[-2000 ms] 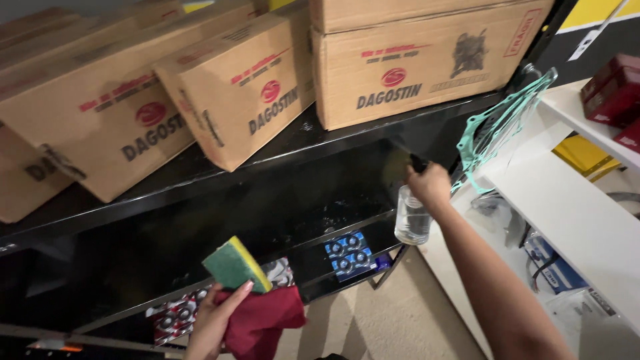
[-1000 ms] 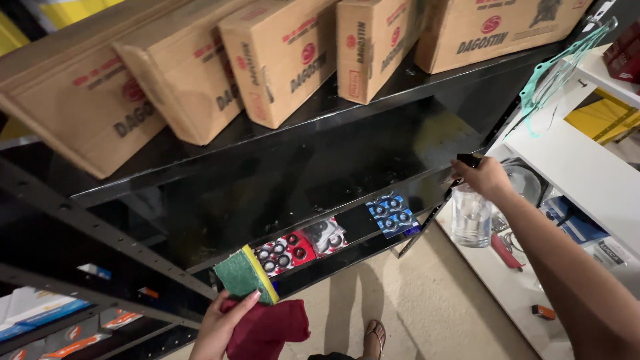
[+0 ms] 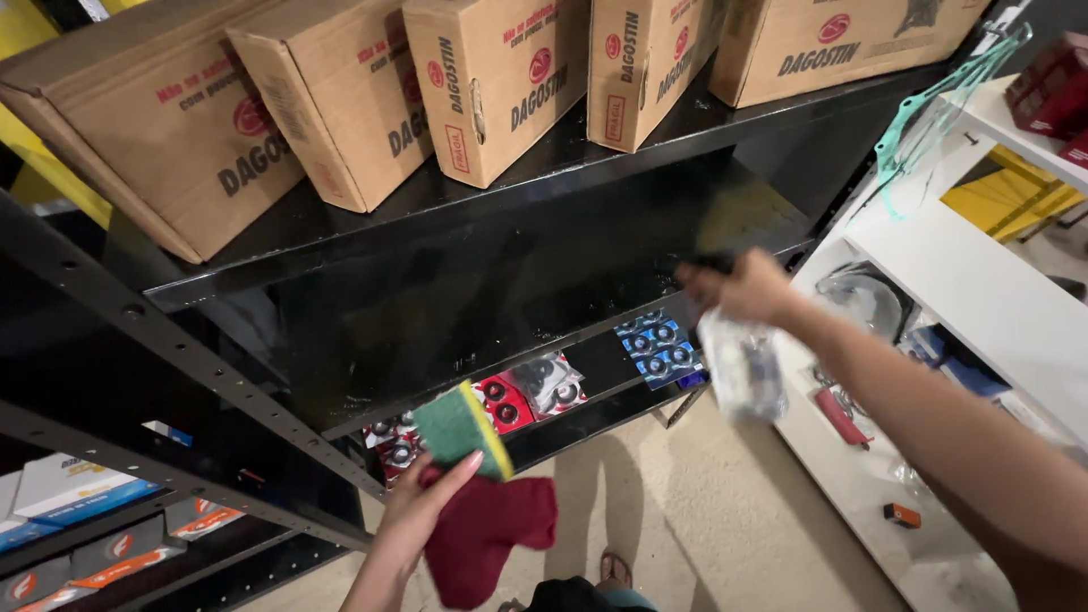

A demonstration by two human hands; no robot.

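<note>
My left hand point(image 3: 425, 501) holds a green and yellow scouring sponge point(image 3: 463, 431) together with a dark red cloth point(image 3: 489, 540), at the lower middle of the view. My right hand point(image 3: 748, 289) grips the black top of a clear spray bottle point(image 3: 746, 365), blurred by motion, at the right end of a black metal shelf point(image 3: 510, 280). Small pale droplets or specks dot the shelf surface. Blister packs of round black parts, red point(image 3: 504, 404) and blue point(image 3: 659, 348), lie on the shelf below.
Cardboard boxes point(image 3: 501, 93) stand in a row on the shelf above. At the left is a perforated black upright point(image 3: 178, 344). A white shelving unit point(image 3: 986, 280) with a hanging teal gasket point(image 3: 914, 127) stands at the right. Below is the pale floor point(image 3: 629, 484).
The view has swung so that more boxes and the left upright show. Since one second ago, my right hand with the bottle has moved left over the shelf. My left hand still holds the sponge and cloth.
</note>
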